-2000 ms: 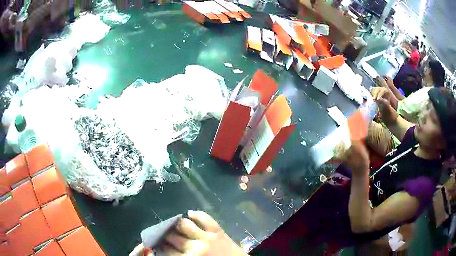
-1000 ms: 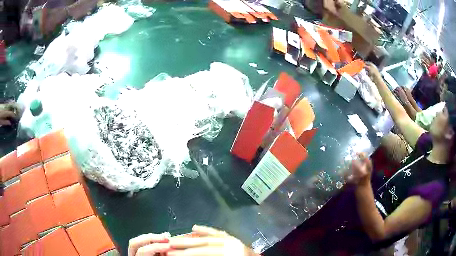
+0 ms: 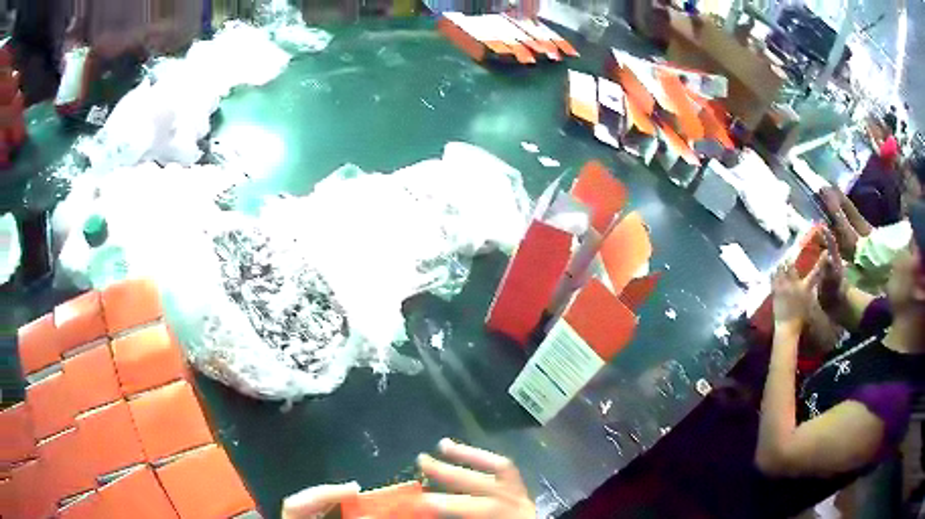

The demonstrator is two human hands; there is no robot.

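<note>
My left hand (image 3: 318, 500) and my right hand (image 3: 479, 489) are at the bottom edge, both partly cut off. Between them is an orange retail box (image 3: 385, 501), mostly cut off by the frame edge. My left fingers are on its left end; my right hand is on its right side with some fingers raised. Open orange-and-white boxes (image 3: 538, 272) stand at the table's centre, flaps raised, with whitish contents in one. A tilted box (image 3: 561, 367) shows its white printed side. A clear bag holding a silver-grey heap (image 3: 279, 299) lies left of centre.
A block of closed orange boxes (image 3: 101, 405) fills the lower left, with a green-capped bottle (image 3: 94, 229) behind. Crumpled poly bags (image 3: 406, 218) lie mid-table. More open boxes (image 3: 659, 106) lie at the far right. A co-worker (image 3: 842, 395) sits at the right, holding an orange box.
The grey flat piece seen in my hand earlier no longer shows; an orange box shows between my hands. The printed box has tilted nearer. The co-worker's arm has drawn back from the far boxes.
</note>
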